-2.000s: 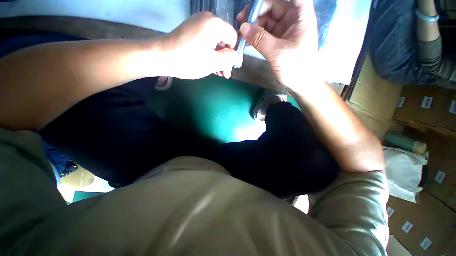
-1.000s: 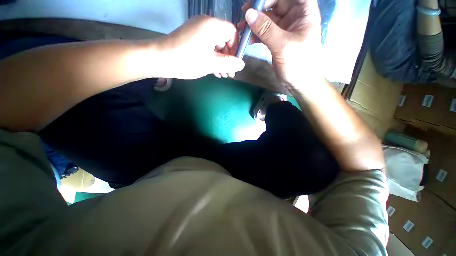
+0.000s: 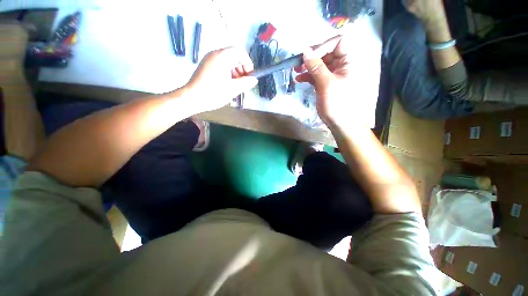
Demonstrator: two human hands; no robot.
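A slim dark rod (image 3: 279, 66) is held between my two hands above the table's front edge, slanting up to the right. My left hand (image 3: 223, 74) grips its left end. My right hand (image 3: 325, 68) holds its right end between thumb and fingers. Several similar dark rods (image 3: 180, 36) lie on the white sheet beyond my left hand. A black cable coil (image 3: 265, 58) with a red piece (image 3: 267, 32) lies behind the held rod, partly hidden by it.
Bagged dark and red wires (image 3: 58, 46) lie at the table's left, and more (image 3: 341, 11) at the back right. Another person's arm (image 3: 446, 58) is at the right. Brown cartons (image 3: 483, 136) and a white bag (image 3: 463, 217) are at the lower right.
The view has shifted, so more of the table shows. The rod has turned from steep to nearly level, and my hands are farther apart on it.
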